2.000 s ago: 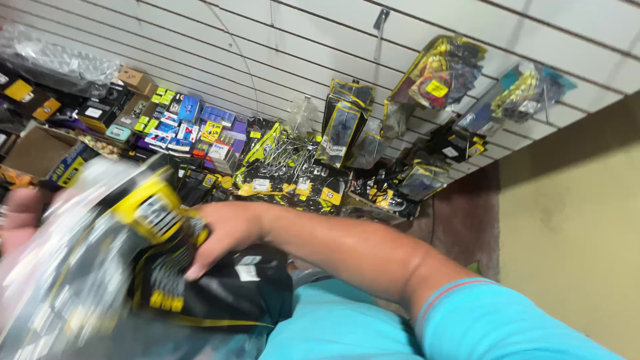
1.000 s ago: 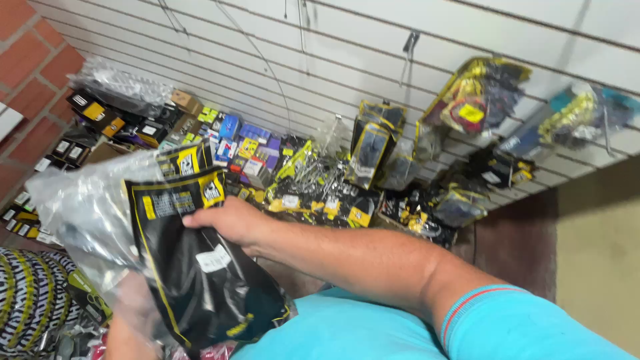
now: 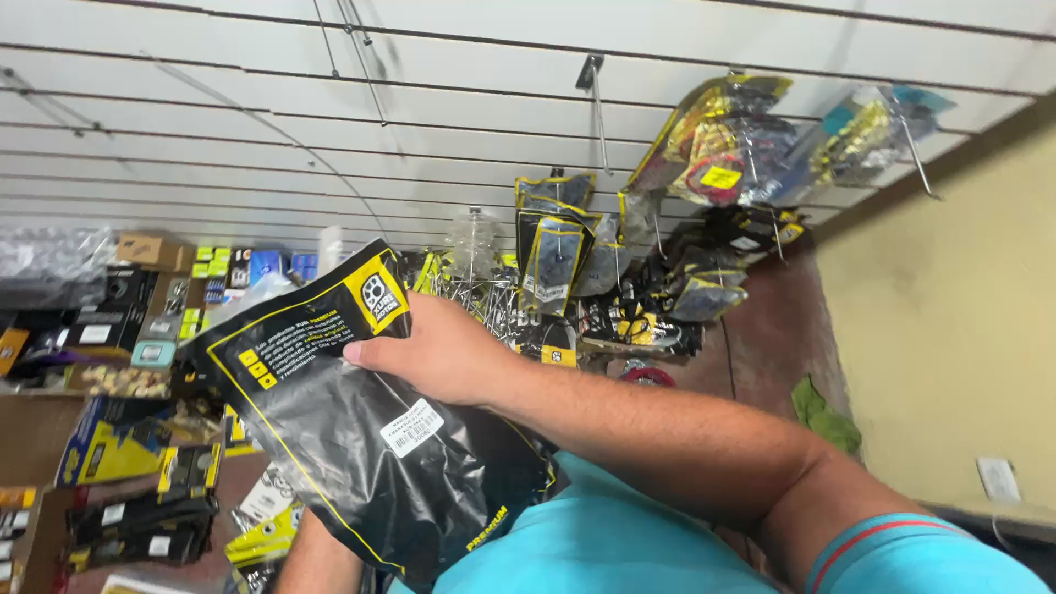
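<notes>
A black plastic product bag (image 3: 363, 445) with yellow edging, a paw logo and a white barcode sticker is tilted in front of my body. My right hand (image 3: 429, 346) grips its upper right edge, thumb on the printed face and fingers behind. Behind the bag's lower left side my left forearm comes up; the left hand itself is hidden by the bag. A bit of clear plastic (image 3: 256, 297) shows past the bag's top left corner.
Ahead is a white slatwall (image 3: 462, 99) with an unused metal hook (image 3: 597, 115) and hanging bagged parts (image 3: 557, 239). Small boxes (image 3: 153, 252) and packaged parts crowd the lower left. A green leaf-like item (image 3: 825, 412) lies by the beige wall at right.
The black bag has come nearer the middle of the view, and the clear plastic packaging beside it is now mostly hidden behind it. My left hand has gone out of sight.
</notes>
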